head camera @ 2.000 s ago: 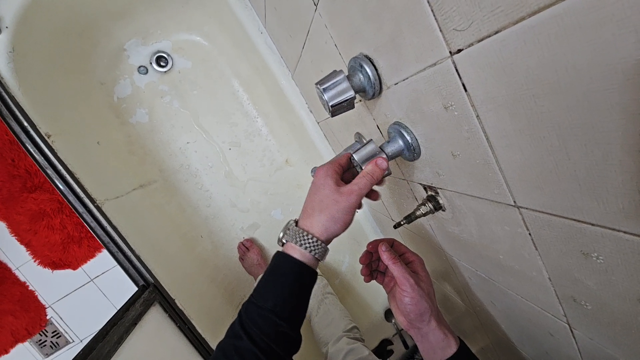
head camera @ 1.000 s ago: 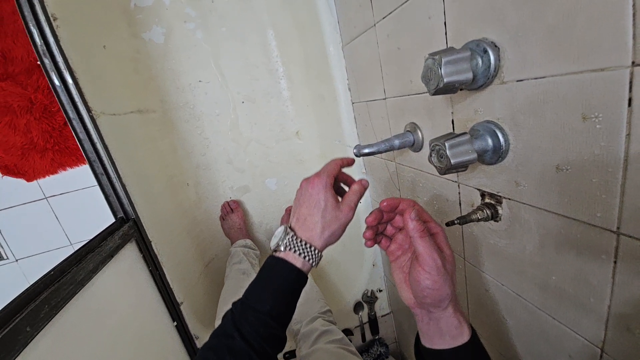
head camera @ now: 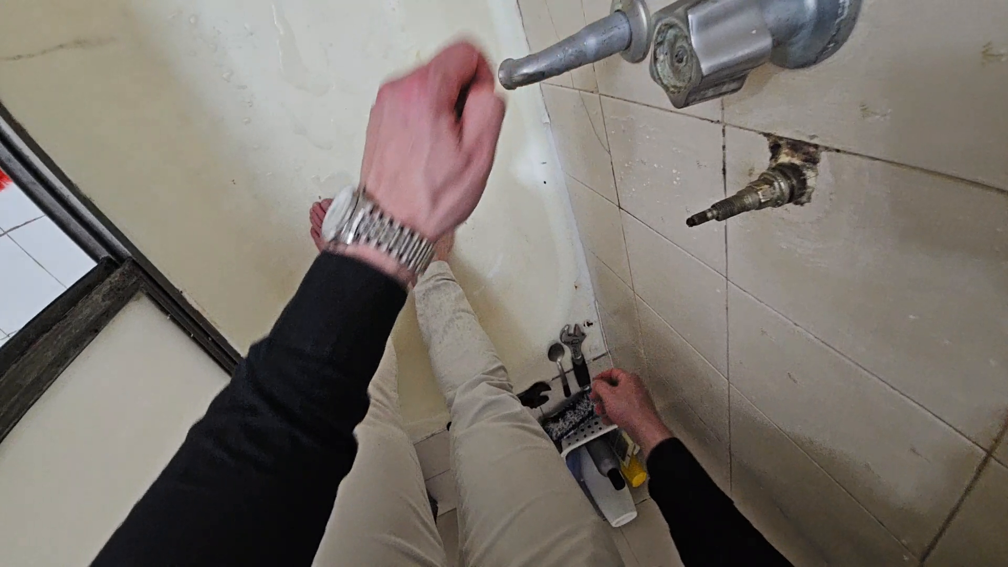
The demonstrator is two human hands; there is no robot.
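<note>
My left hand (head camera: 437,138), with a metal watch on the wrist, is raised over the bathtub (head camera: 260,102), blurred and with its fingers curled; what lies inside the curl is hidden. Just right of it the metal spout (head camera: 567,51) sticks out from the tiled wall, beside a worn chrome tap handle (head camera: 709,47). Below that handle a bare, corroded valve stem (head camera: 748,197) comes out of a rough hole in the tiles. My right hand (head camera: 626,402) is low by the wall, its fingers at a perforated caddy (head camera: 587,435); whether it holds something cannot be told.
Beside the caddy are an adjustable wrench (head camera: 577,354), a spoon (head camera: 557,366) and a dark open-ended wrench (head camera: 535,394). Bottles, one with a yellow part (head camera: 634,471), stand below. A dark metal door frame (head camera: 118,268) runs along the left. My legs are in the tub.
My right hand has gone from near the valve stem down to the caddy. My left hand, at a tap handle two seconds ago, is away from it. The view has moved closer to the wall.
</note>
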